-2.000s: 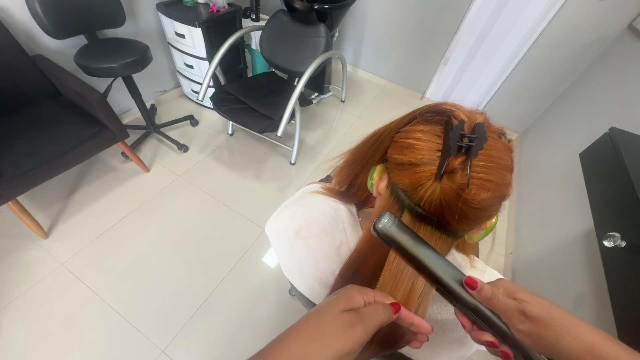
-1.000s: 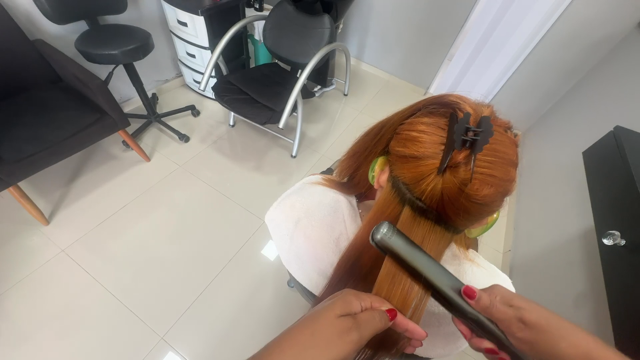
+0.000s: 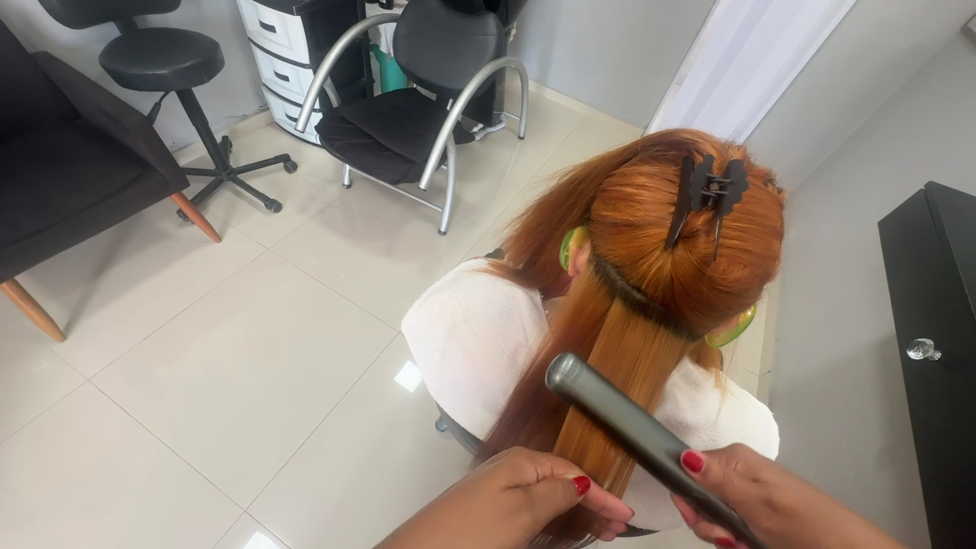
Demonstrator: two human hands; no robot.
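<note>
A seated person with long copper-red hair (image 3: pixel 640 343) faces away, the upper hair pinned by a black claw clip (image 3: pixel 714 187). Green covers (image 3: pixel 732 328) sit on the ears and a white towel (image 3: pixel 473 343) lies over the shoulders. My right hand (image 3: pixel 732 496) is closed around a dark grey hair straightener (image 3: pixel 633 427), which lies slantwise across a flat section of hair below the nape. Whether its plates are clamped on the hair cannot be told. My left hand (image 3: pixel 541 496) holds the lower part of that section between thumb and fingers.
A black salon chair with metal arms (image 3: pixel 412 122), a wheeled stool (image 3: pixel 162 57) and a white drawer unit (image 3: pixel 280 61) stand behind. At the left is a dark armchair (image 3: pixel 69 160). A black cabinet with a clear knob (image 3: pixel 934 305) is by the right wall.
The straightener has moved a little down the hair section since the earliest frame. Both hands keep their holds.
</note>
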